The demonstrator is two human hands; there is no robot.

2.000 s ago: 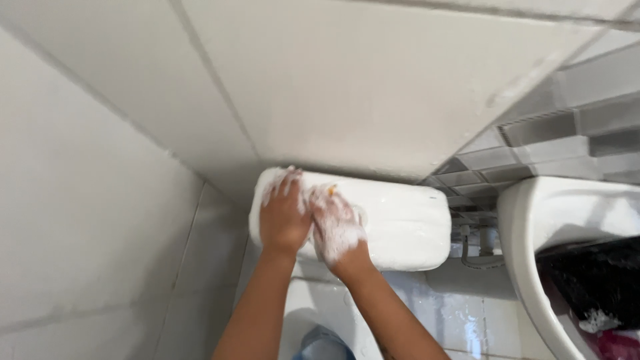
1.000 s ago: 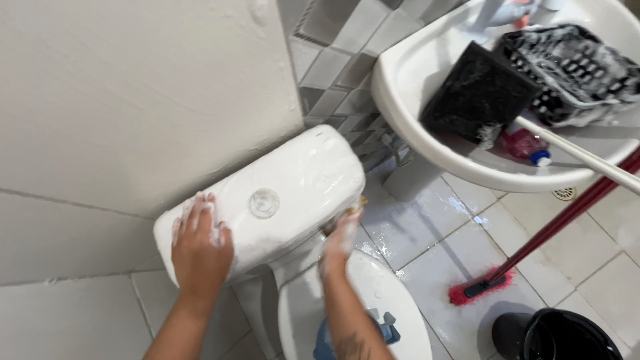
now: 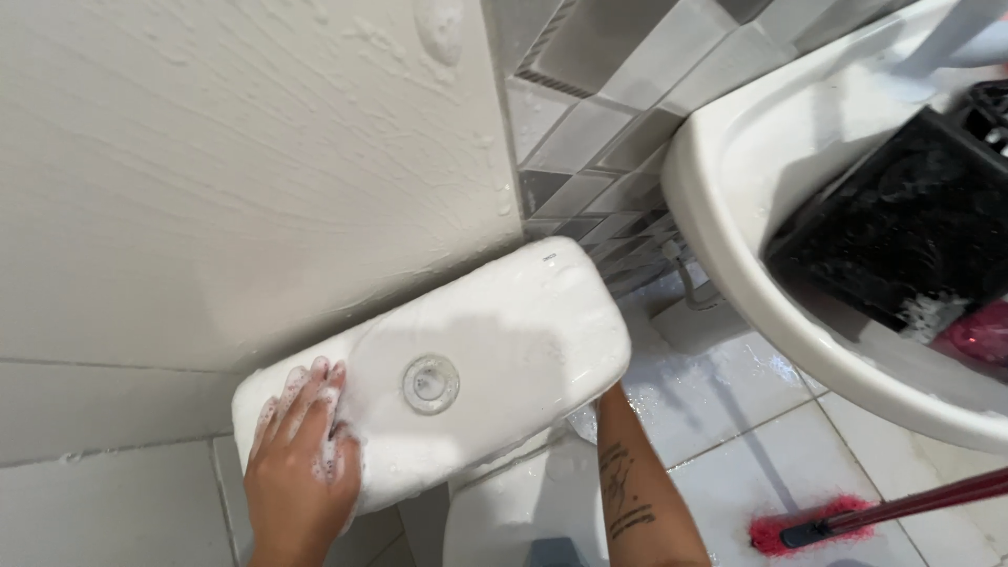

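My left hand (image 3: 303,457), covered in suds, rests palm down on the left end of the white toilet tank lid (image 3: 488,339), its fingers slightly apart. A round flush button (image 3: 431,384) sits in the middle of the wet, soapy lid. My right forearm reaches down past the lid's right end, and the hand itself is hidden below or behind the tank. What it holds cannot be seen. Below the tank is the white toilet (image 3: 512,504), with part of a blue object (image 3: 554,553) at the bottom edge.
At the right, a white sink (image 3: 756,268) holds a black container (image 3: 898,220) and a pink item (image 3: 980,331). A red-bristled brush or broom (image 3: 815,524) with a red handle lies on the wet tiled floor (image 3: 732,402). Soapy wall panels (image 3: 260,157) stand behind the tank.
Two seconds ago both hands were together on the lid. My right hand has since moved to the lid's right front side, then down out of sight. My left hand stays on the left end.
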